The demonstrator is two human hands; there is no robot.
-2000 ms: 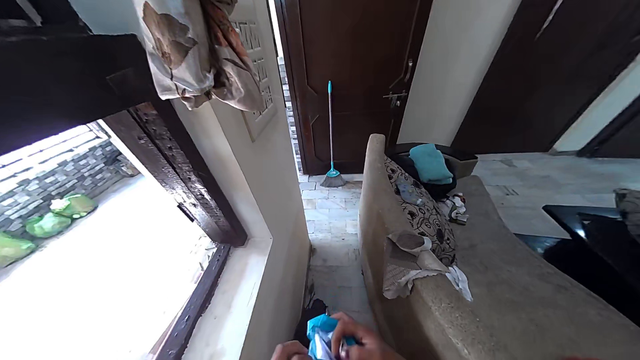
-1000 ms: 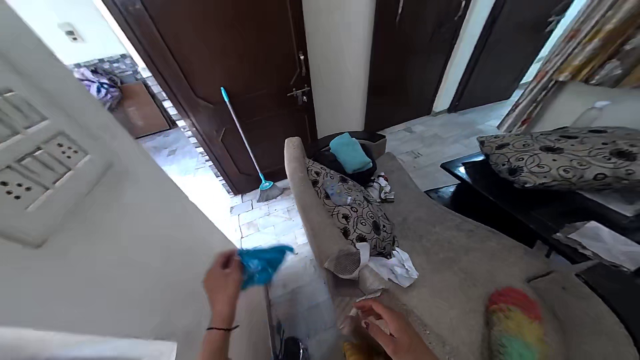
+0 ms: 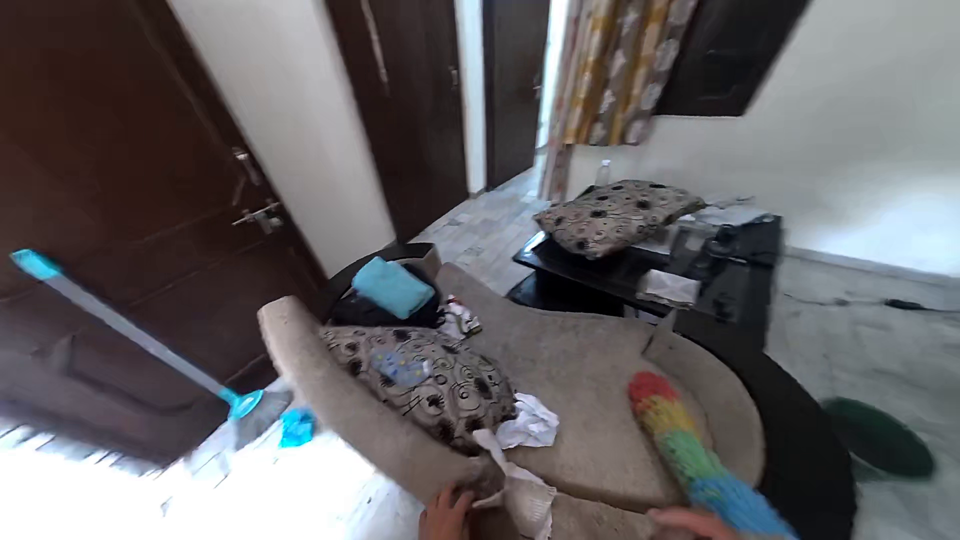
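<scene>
At the bottom centre my left hand (image 3: 448, 516) rests at the edge of the beige sofa (image 3: 360, 420), beside a crumpled cream cloth (image 3: 525, 499). My right hand (image 3: 694, 523) is at the bottom right, cut off by the frame, near the lower end of a multicoloured fluffy duster (image 3: 686, 450) lying on the seat; whether it grips anything is hidden. A patterned cushion (image 3: 442, 375) leans on the sofa back, with white crumpled paper or cloth (image 3: 529, 422) next to it. A blue plastic piece (image 3: 297, 427) is on the floor by the broom (image 3: 244, 405).
A dark door (image 3: 135, 187) stands at left, the broom leaning against it. Behind the cushion is a folded turquoise cloth (image 3: 394, 286). A black table (image 3: 585, 271) carries another patterned cushion (image 3: 619, 214), papers and a bottle (image 3: 603, 172). A green round object (image 3: 877, 437) and a cable lie on the right floor.
The blue plastic was in my left hand a second ago and is now on the floor near the broom. My left hand has come to the sofa edge. The view has turned right.
</scene>
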